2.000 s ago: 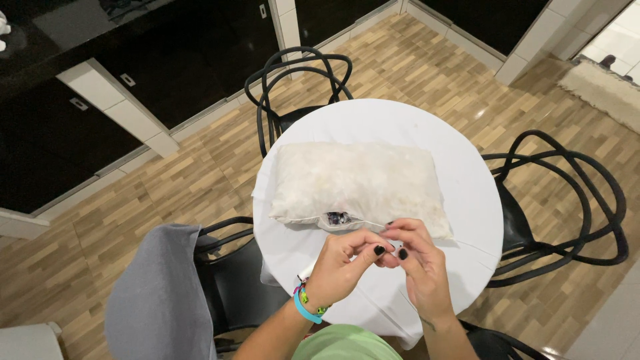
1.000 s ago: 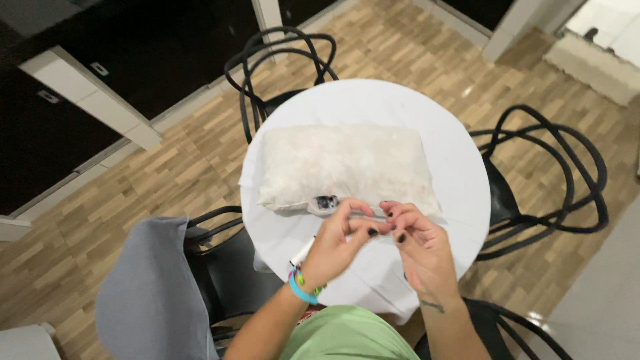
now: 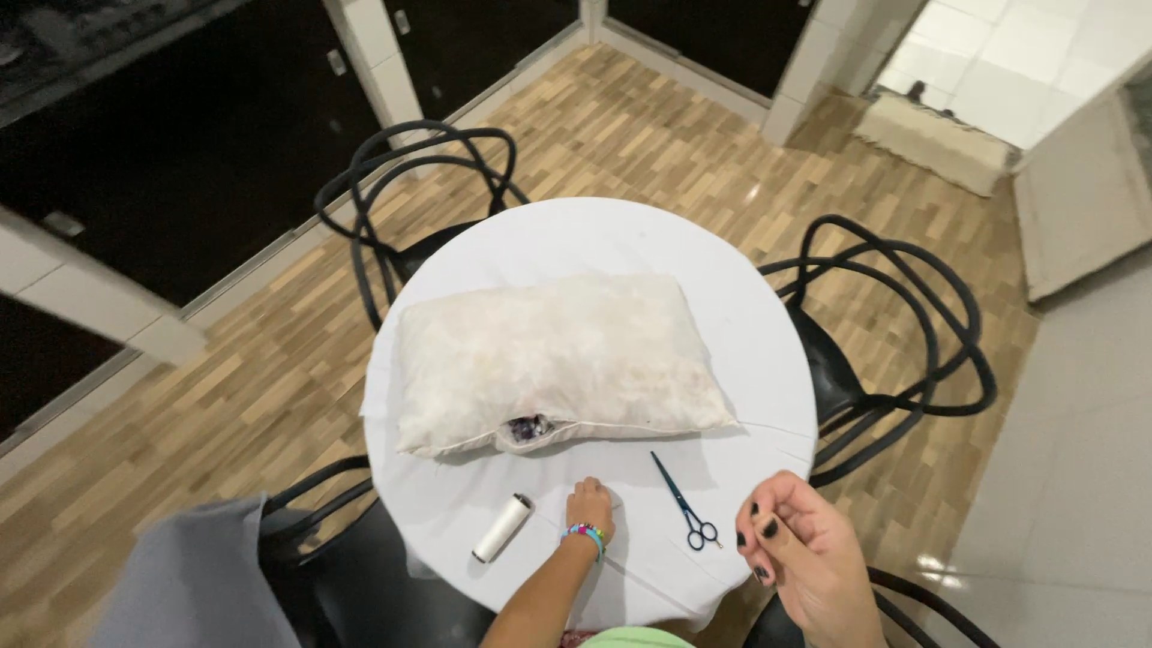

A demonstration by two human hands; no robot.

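My left hand (image 3: pixel 590 515) rests on the white tablecloth (image 3: pixel 585 225), below a cream pillow (image 3: pixel 558 351). Its fingertips point away from me, and whether anything lies under them is hidden. My right hand (image 3: pixel 801 549) is raised past the table's right front edge, with thumb and index finger pinched; a thin thread seems to run near it, but what it pinches is too small to tell. The pillow has an opening (image 3: pixel 529 427) in its near seam, showing dark stuffing. A spool of white thread (image 3: pixel 502 529) lies left of my left hand. Scissors (image 3: pixel 686 504) lie between my hands.
Black chairs with looped backs stand around the round table, one at the far left (image 3: pixel 423 171) and one at the right (image 3: pixel 927 315). A grey cloth (image 3: pixel 198 576) hangs over the chair at the near left. Dark cabinets line the far left side.
My hands were together at the pillow's near edge; they have moved apart, the left down onto the tablecloth and the right out to the right. The spool and scissors now show plainly.
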